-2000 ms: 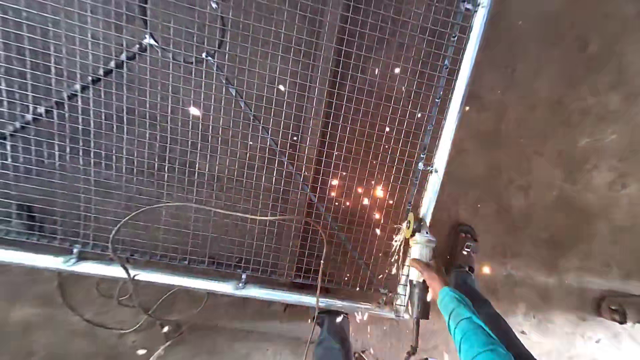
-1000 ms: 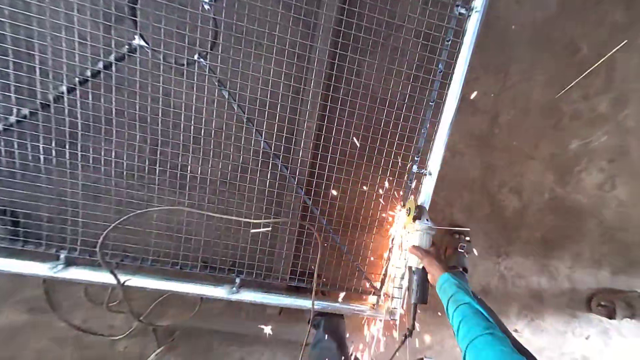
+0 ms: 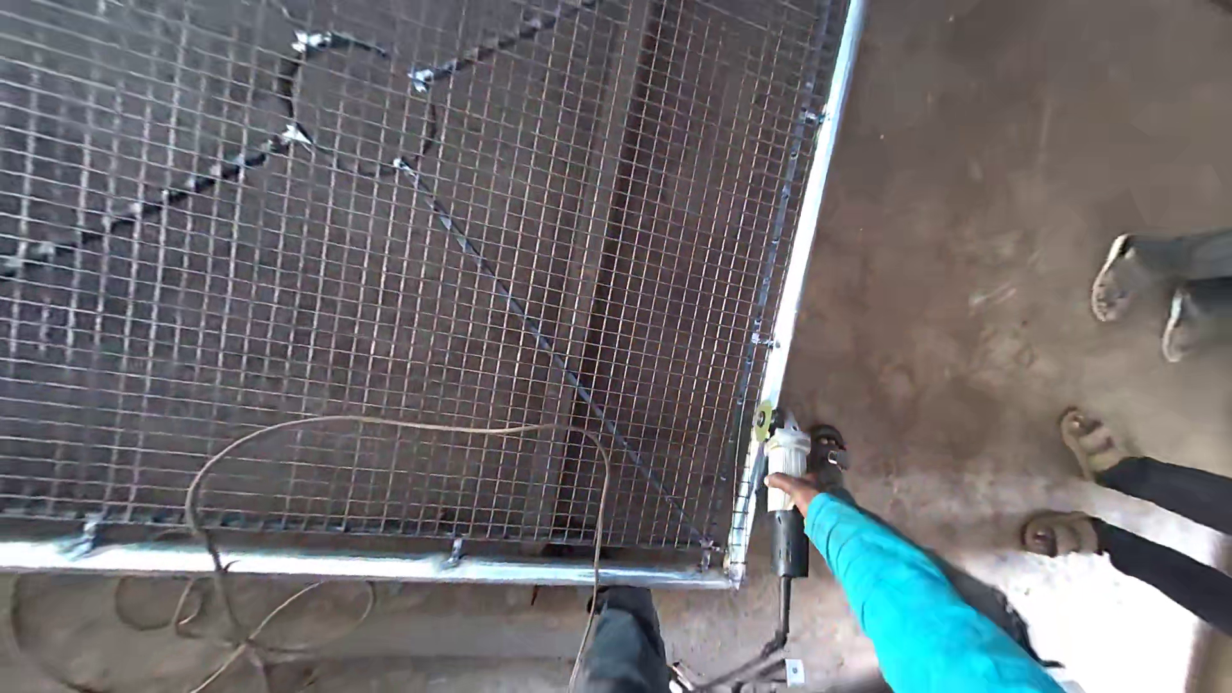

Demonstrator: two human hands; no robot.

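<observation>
My right hand (image 3: 791, 489), below a teal sleeve, grips the pale body of an angle grinder (image 3: 787, 467). The grinder's yellowish disc (image 3: 763, 422) is at the right-hand tube of a bright metal frame (image 3: 804, 241), a little above its lower right corner; whether it touches the tube I cannot tell. No sparks show. Wire mesh (image 3: 462, 337) fills the frame, with dark twisted bars (image 3: 520, 308) and a broken dark ring (image 3: 287, 82) on it. My left hand is out of view.
A thin cable (image 3: 366, 420) loops over the mesh and lower tube to the floor. The grinder's cord (image 3: 784, 606) hangs below it. A shoe (image 3: 828, 448) is beside the grinder and a trousered leg (image 3: 626, 640) below the frame. Other people's feet (image 3: 1088, 443) stand at right.
The sparks seen around the grinder in both earlier frames have stopped. Other people's feet now show at the right. The view has shifted. My right hand still holds the grinder.
</observation>
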